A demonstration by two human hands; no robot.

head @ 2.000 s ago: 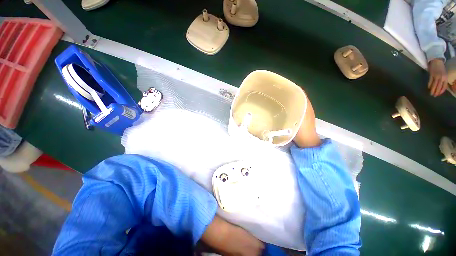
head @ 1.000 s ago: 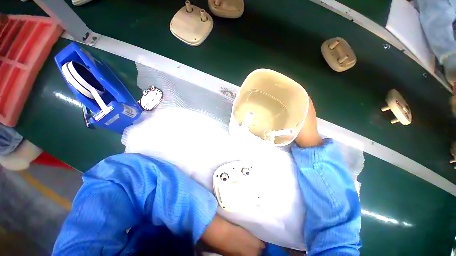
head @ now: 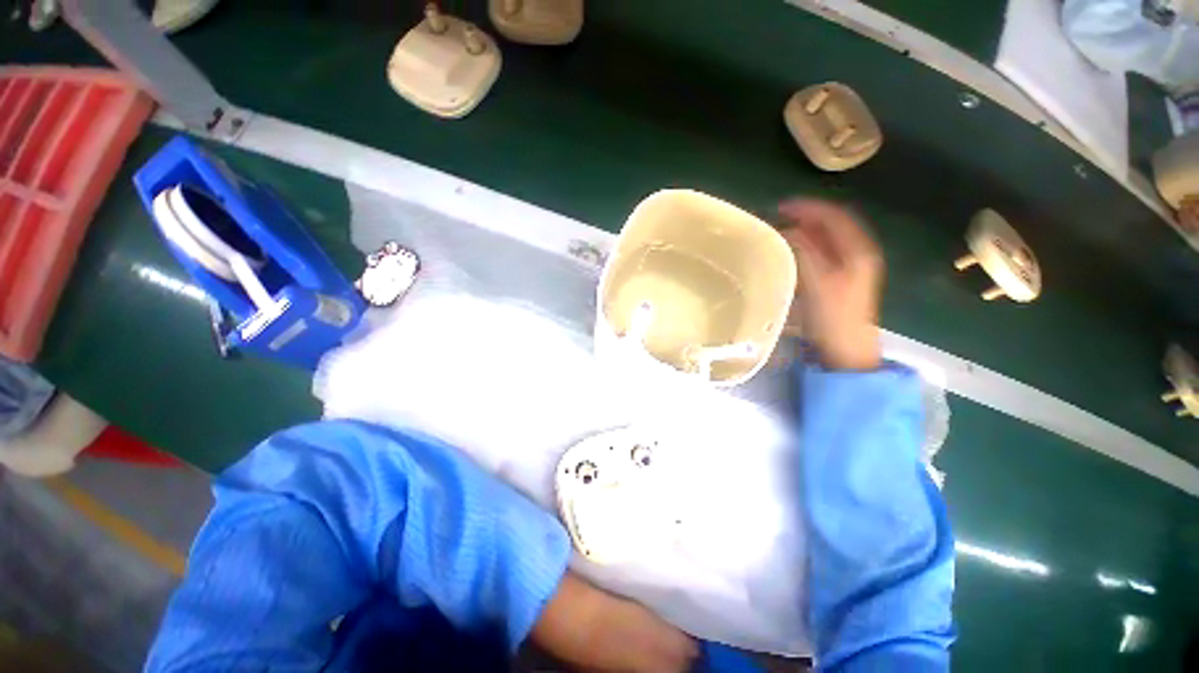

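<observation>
A deep beige housing [head: 704,283] stands open side up at the back of the white protective sheet [head: 447,368], with white arm-like pieces inside. A cream cover [head: 618,506] with two dark-ringed holes lies flat in front of it. My right hand [head: 838,276] is beside the housing's right rim, blurred, with fingers parted and nothing seen in it. My left hand [head: 625,638] is low at the bottom edge, next to something blue; its fingers are too unclear to tell whether they hold anything.
A blue tape dispenser [head: 250,263] and a small white plate [head: 389,274] are at the left, beyond them a coral-red tray [head: 66,171]. Several beige two-post covers, one upper left [head: 445,66], lie on the green belt [head: 658,118] behind a metal edge. Another person's sleeve [head: 1118,40] shows upper right.
My right hand has come off the housing's outer right side and up beside its rim. The covers on the belt have moved left. My left hand has hardly moved.
</observation>
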